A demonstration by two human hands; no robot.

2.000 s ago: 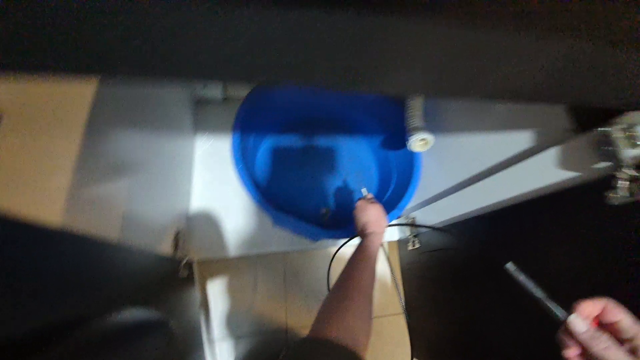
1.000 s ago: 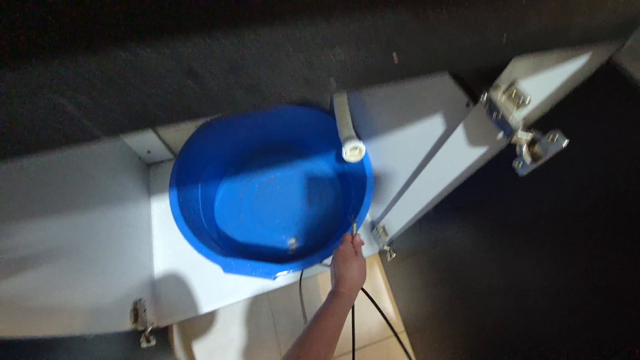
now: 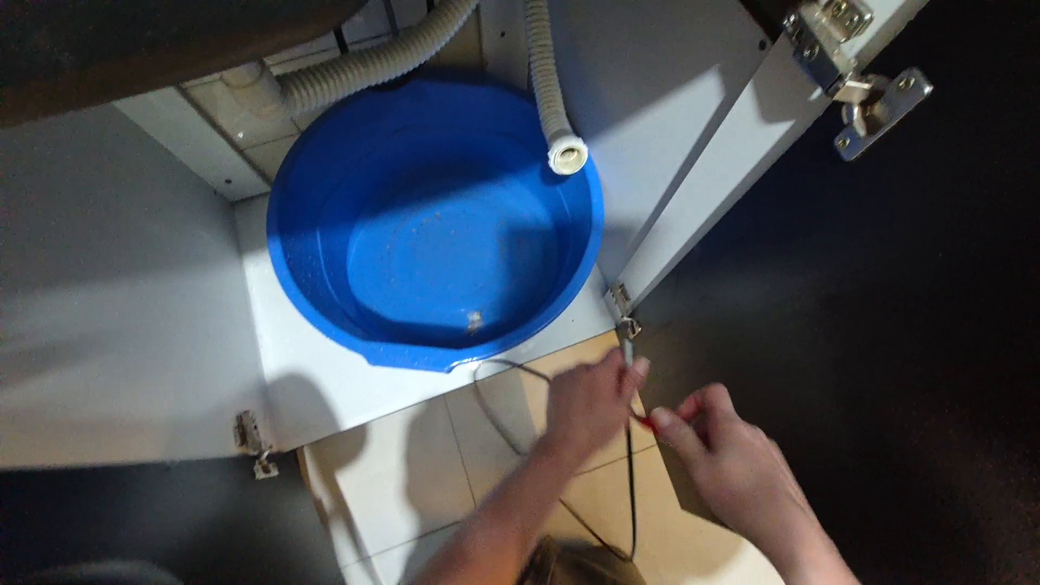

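My left hand (image 3: pixel 589 402) is closed around a thin black cable (image 3: pixel 631 487) near its pale, rod-like end (image 3: pixel 627 351), which sticks up above the fingers. The cable loops over the floor below the cabinet. Close at its right, my right hand (image 3: pixel 723 455) pinches a small red thing (image 3: pixel 647 423), mostly hidden by the fingers. Beyond both hands, a blue plastic basin (image 3: pixel 275 244) rests on the white cabinet floor with a little debris inside. The open end of a corrugated drain hose (image 3: pixel 567 154) hangs over its right side.
A second corrugated hose (image 3: pixel 357 77) crosses behind the basin. Open cabinet doors stand on both sides, with metal hinges at the upper right (image 3: pixel 881 114), lower right (image 3: pixel 624 309) and lower left (image 3: pixel 252 439). Floor tiles (image 3: pixel 439 479) lie below the cabinet edge.
My left hand has moved from the basin's rim out to its lower right. My right hand, out of view one second ago, is back beside it. The view has shifted, showing more hose.
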